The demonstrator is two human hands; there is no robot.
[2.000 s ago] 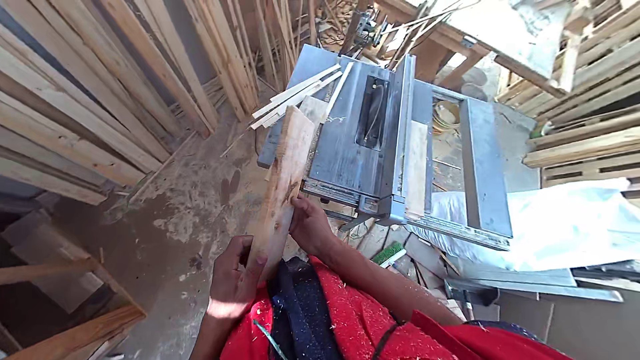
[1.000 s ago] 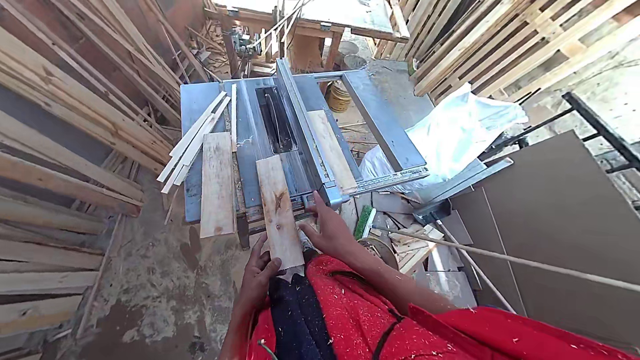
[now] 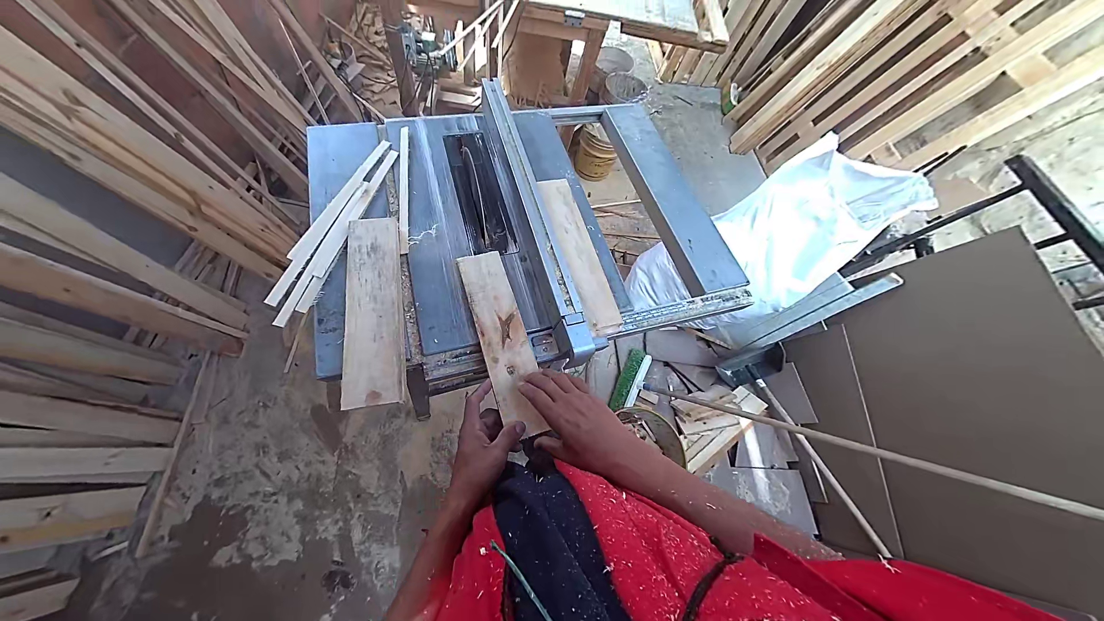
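A short knotted pine board (image 3: 504, 341) rests with its far end on the table saw's metal top (image 3: 435, 306), left of the rip fence (image 3: 530, 198). My left hand (image 3: 487, 435) grips its near end from the left, thumb on top. My right hand (image 3: 573, 414) lies along its right edge with the fingers on the upper face. Beyond the board's far end, the saw blade (image 3: 477, 194) stands in the dark throat opening. Another board (image 3: 373, 315) lies at the left of the table beside several thin strips (image 3: 332, 233). A further board (image 3: 578, 254) lies right of the fence.
Long planks (image 3: 112, 138) lean at the left, and more timber (image 3: 931, 78) is stacked at the upper right. Right of the saw are a white plastic sheet (image 3: 793, 224), a green-bristled broom (image 3: 630, 379) with a long handle, and brown panels (image 3: 949, 388). A yellow bucket (image 3: 595, 153) stands behind.
The knotted board, held tilted before the table two seconds ago, now has its far end on the saw top. My right hand has moved onto its upper face. The view has shifted.
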